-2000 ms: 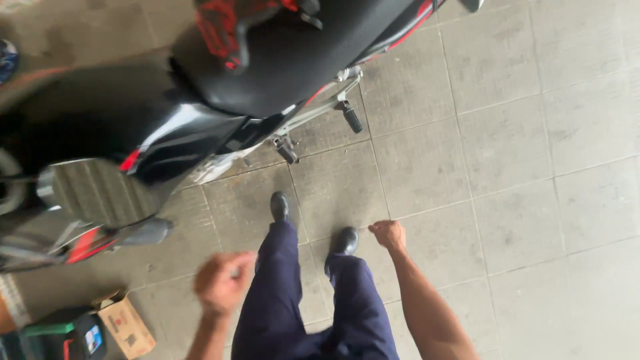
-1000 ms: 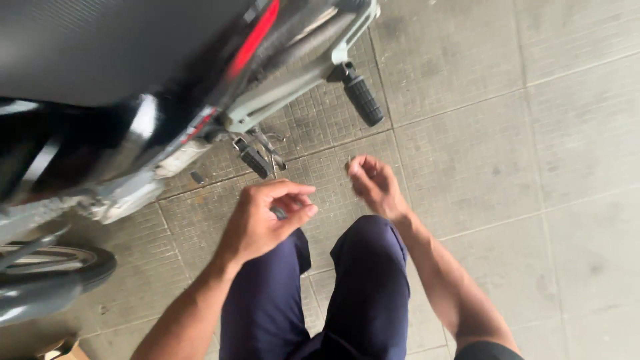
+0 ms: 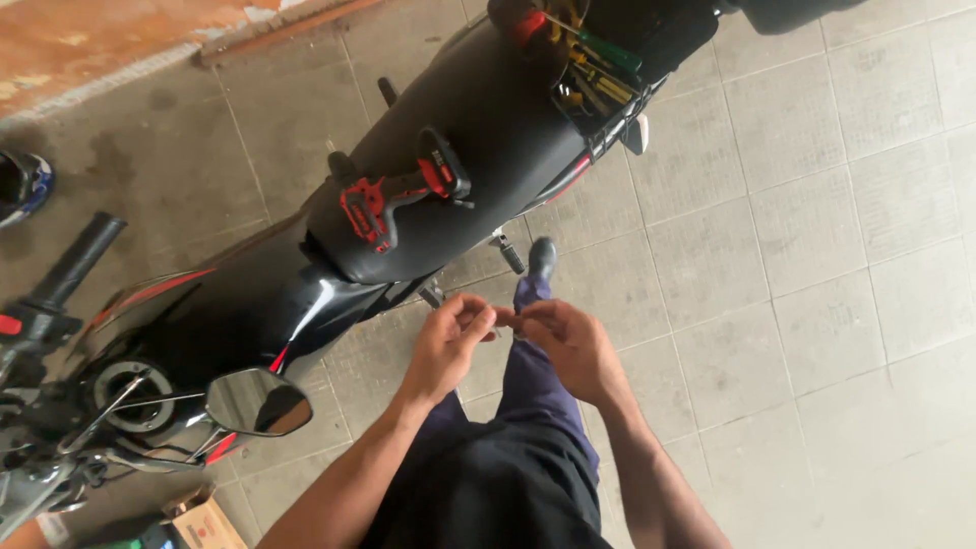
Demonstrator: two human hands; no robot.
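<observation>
My left hand (image 3: 455,339) and my right hand (image 3: 568,343) meet in front of my body, fingertips close together. Between thumb and fingers of my left hand is a small thin piece (image 3: 497,329), too small to name. The fingers of my right hand are curled; whether they hold anything I cannot tell. Beyond my hands stands a black motorcycle with red trim, its seat (image 3: 488,152) running diagonally. A red and black cordless power tool (image 3: 400,191) lies on the seat. The motorcycle's rubber footpeg (image 3: 512,255) is just above my hands.
Screwdrivers (image 3: 602,72) and other tools fill an open holder at the seat's rear. The handlebar grip (image 3: 80,259) and mirror (image 3: 259,402) jut out at left. A cardboard box (image 3: 204,524) sits on the tiled floor at lower left, a helmet (image 3: 27,187) at far left.
The view has swung widely since one second ago. My hands, apart in both earlier frames, have come together. The power tool on the seat and the tool holder are now in full view.
</observation>
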